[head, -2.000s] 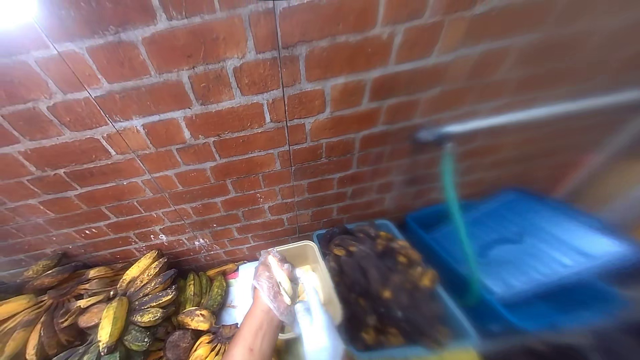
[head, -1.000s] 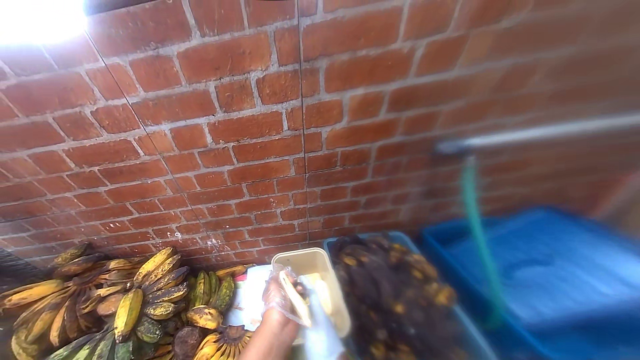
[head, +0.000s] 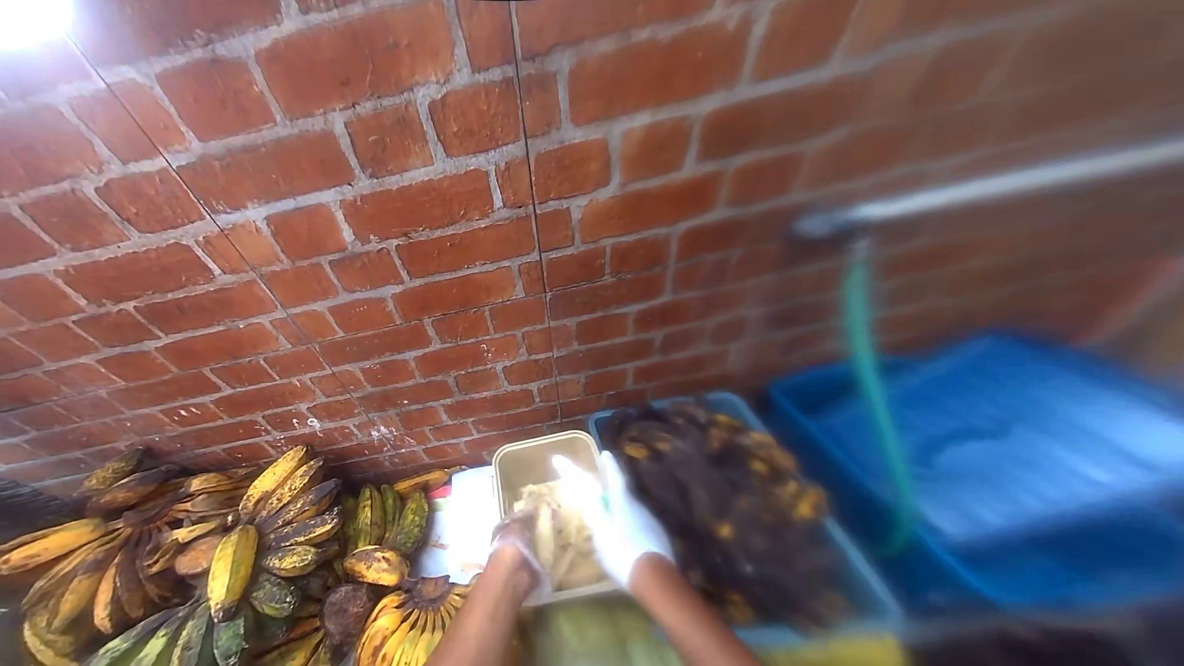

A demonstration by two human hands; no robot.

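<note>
A cream plastic tub stands against the brick wall, with pale peeled bananas in it. Over its left part, in a clear plastic glove, my left hand touches the peeled bananas; its fingers are partly hidden and blurred. My right hand, in a white glove, reaches in from the right with its fingers extended over the tub, and no item shows in it. Just right of the tub is a light blue crate full of dark banana peels.
Bunches of ripe and green plantains are heaped at the left. A white sheet lies between them and the tub. Blue plastic bins stand at the right, below a pipe with a green hose hanging from it.
One second ago a pale peeled banana was held up in my hands over the tub; now my hands are lower in the tub and further apart, with the right hand's fingers extended.
</note>
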